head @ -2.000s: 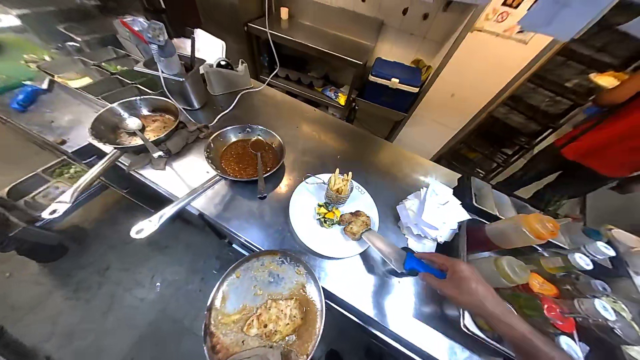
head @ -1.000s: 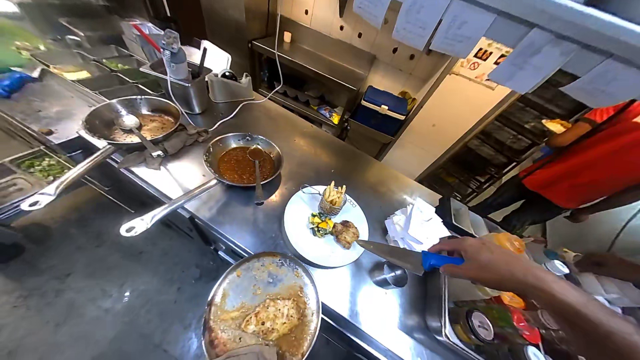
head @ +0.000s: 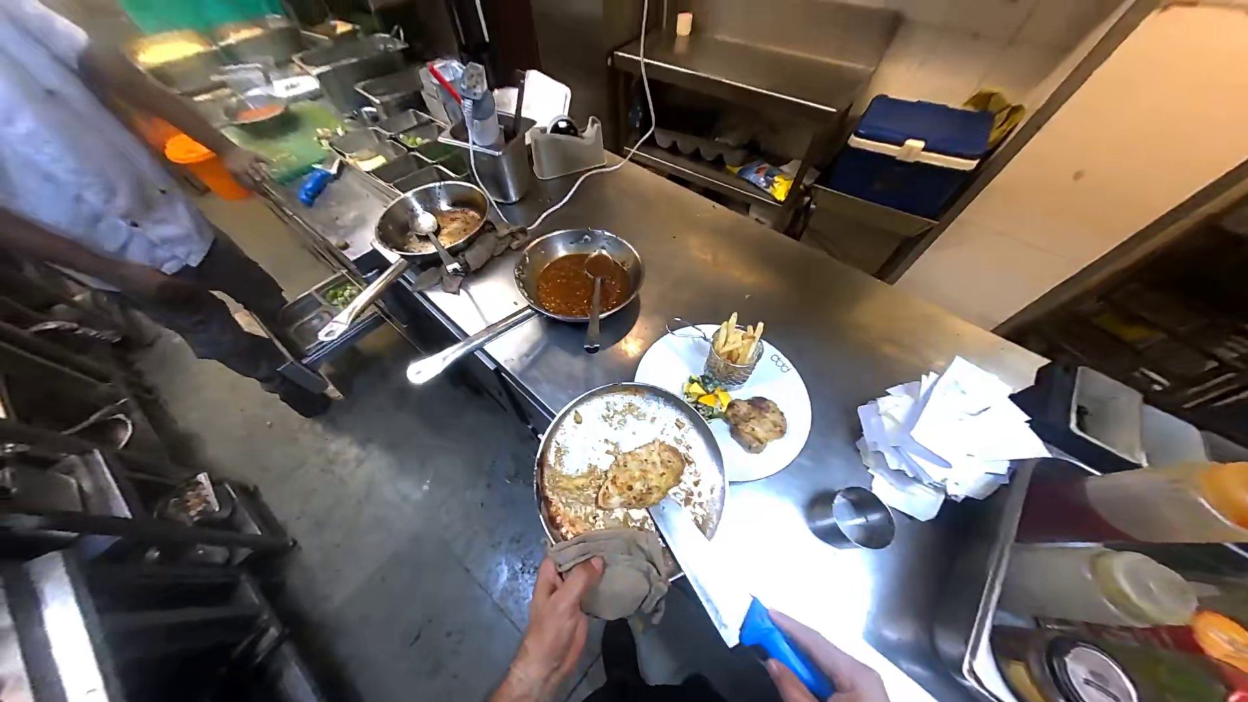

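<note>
My left hand (head: 561,619) grips a folded grey cloth (head: 624,575) at the near edge of a steel frying pan (head: 723,458); the cloth hides the pan's handle. My right hand (head: 824,663) is closed around the blue handle of a broad spatula (head: 697,565). The blade's tip is in the pan, against the lower edge of a browned piece of meat (head: 642,475). Just beyond the pan lies a white plate (head: 795,390) with another browned piece of meat (head: 756,423), cut vegetables (head: 706,398) and a metal cup of fries (head: 735,351).
A pan of red-brown sauce (head: 583,283) with a spoon and another frying pan (head: 432,219) stand further left, handles over the counter edge. Crumpled white papers (head: 941,429), a metal ring (head: 862,518) and squeeze bottles (head: 1141,585) are at right. A person (head: 117,146) stands at far left.
The spatula has moved from beside the plate to the pan's meat. My left hand on the cloth has come into view. The view has swung left, showing a person there.
</note>
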